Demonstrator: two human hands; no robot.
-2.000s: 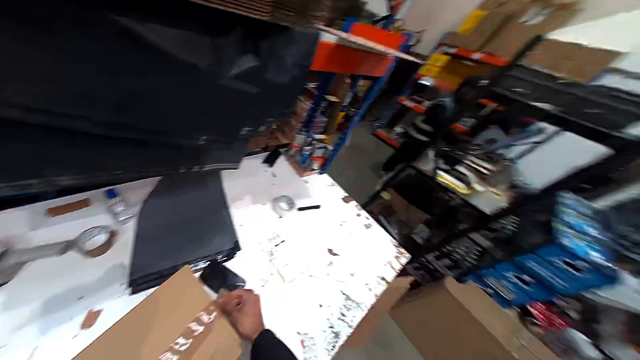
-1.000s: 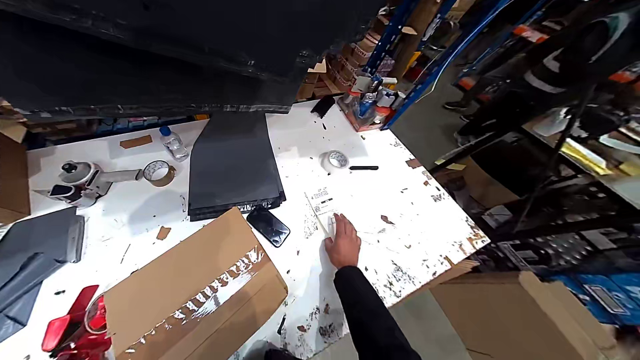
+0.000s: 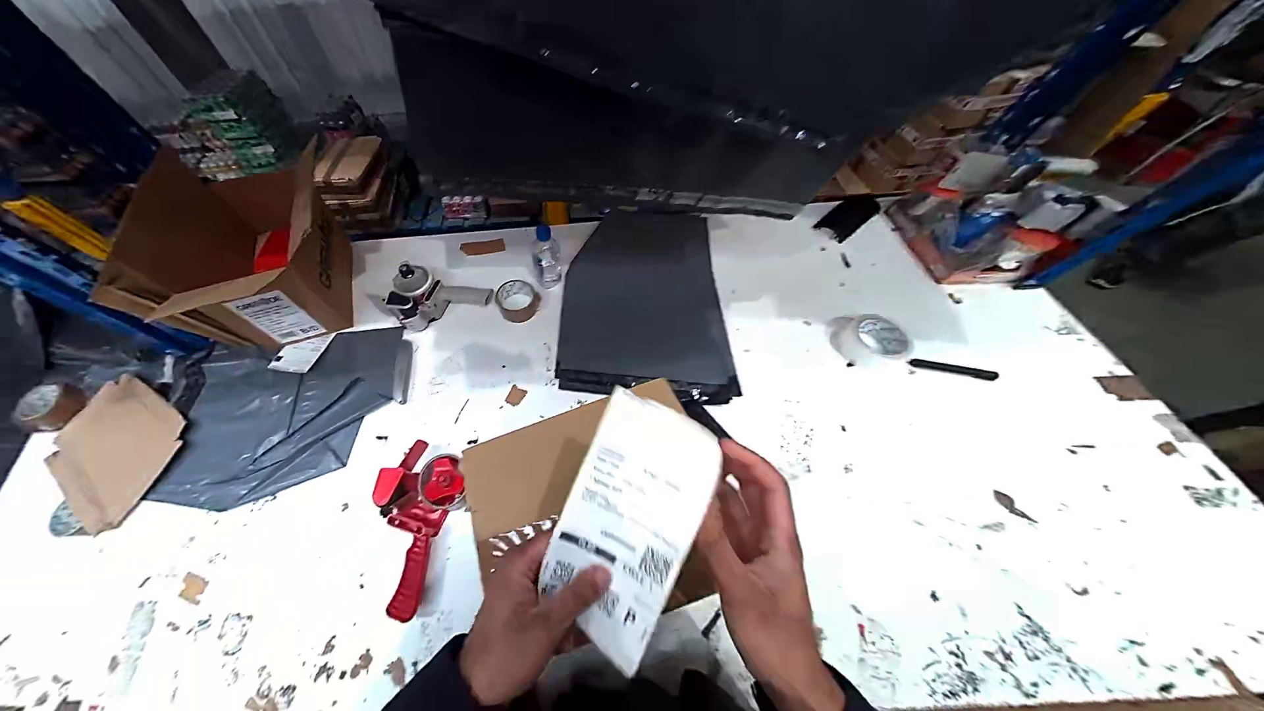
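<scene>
A white printed label sheet point(image 3: 632, 513) is held up over a taped cardboard box point(image 3: 533, 454). My left hand point(image 3: 533, 612) grips its lower left part, thumb on the printed face. At the sheet's right edge is my right hand point(image 3: 755, 553), fingers curled; whether it pinches the sheet cannot be told. Part of a black phone point(image 3: 706, 419) shows behind the sheet. Left of the box lies a red tape dispenser point(image 3: 420, 523). Beyond the box is a stack of black plastic mailing bags point(image 3: 642, 296).
An open cardboard box point(image 3: 326, 267), a grey tape dispenser point(image 3: 420, 296), a tape roll point(image 3: 517, 300) and a plastic bottle point(image 3: 546, 259) stand at the back left. A clear tape roll point(image 3: 881, 336) and black pen point(image 3: 953, 369) lie right. Black plastic sheeting point(image 3: 632, 109) hangs above.
The label sheet, flat on the table under my right hand one second ago, is now lifted over the box. My left hand has come into view on it. The view has swung left.
</scene>
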